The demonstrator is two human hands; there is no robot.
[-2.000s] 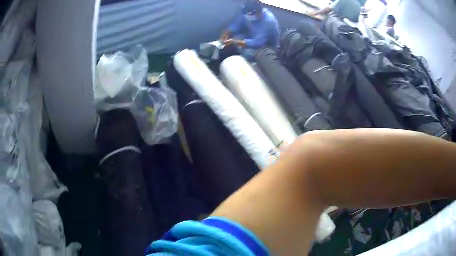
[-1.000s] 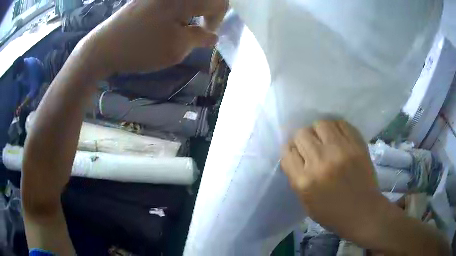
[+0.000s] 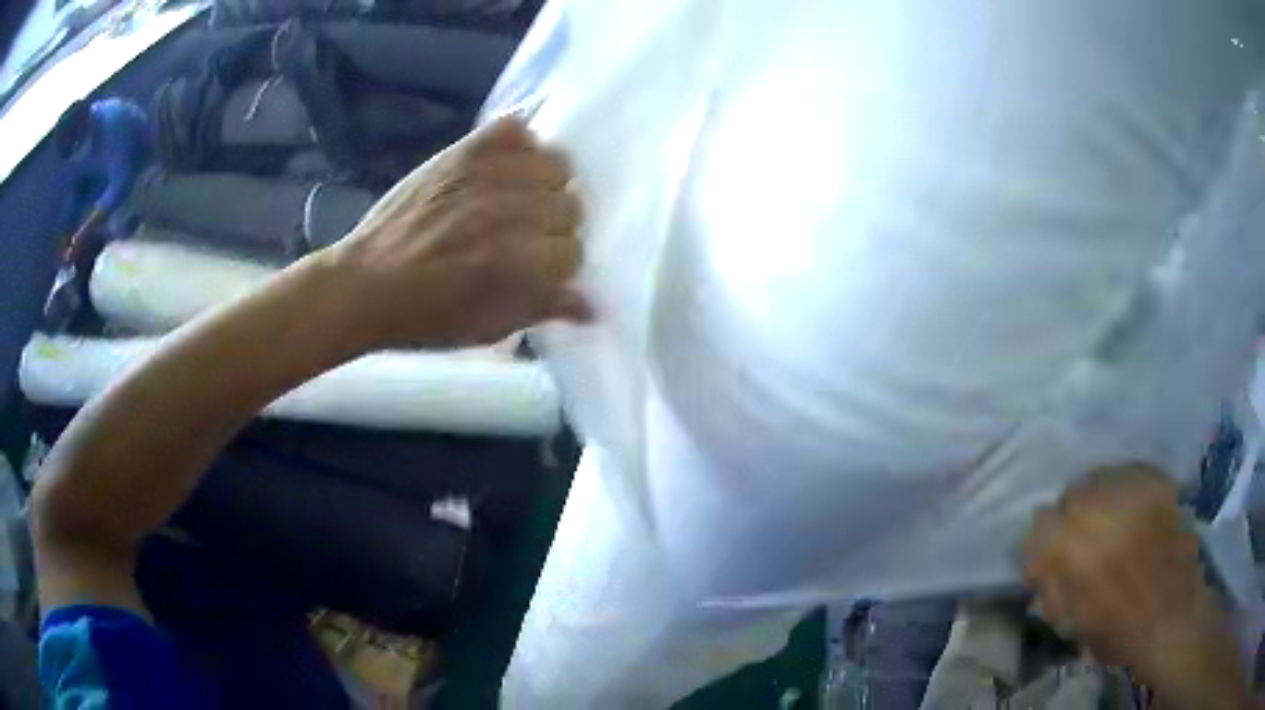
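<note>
A large white, partly see-through plastic wrapper [image 3: 888, 278] fills the upper middle and right, close to the camera. A white fabric roll [image 3: 583, 596] shows below it at the lower middle; its upper part is hidden by the wrapper. My left hand [image 3: 479, 236] grips the wrapper's left edge. My right hand [image 3: 1117, 562], slightly blurred, grips its lower right edge. The wrapper is spread wide between my hands.
A white roll [image 3: 416, 393] and a cream roll [image 3: 181, 284] lie at the left behind my left arm. Dark rolls [image 3: 347, 520] lie around them. A person in blue [image 3: 104, 153] is at the far left. Grey rolls [image 3: 895, 652] lie at the bottom right.
My left hand has moved down and my right hand has moved right and down. The wrapper is spread wider and covers more of the view.
</note>
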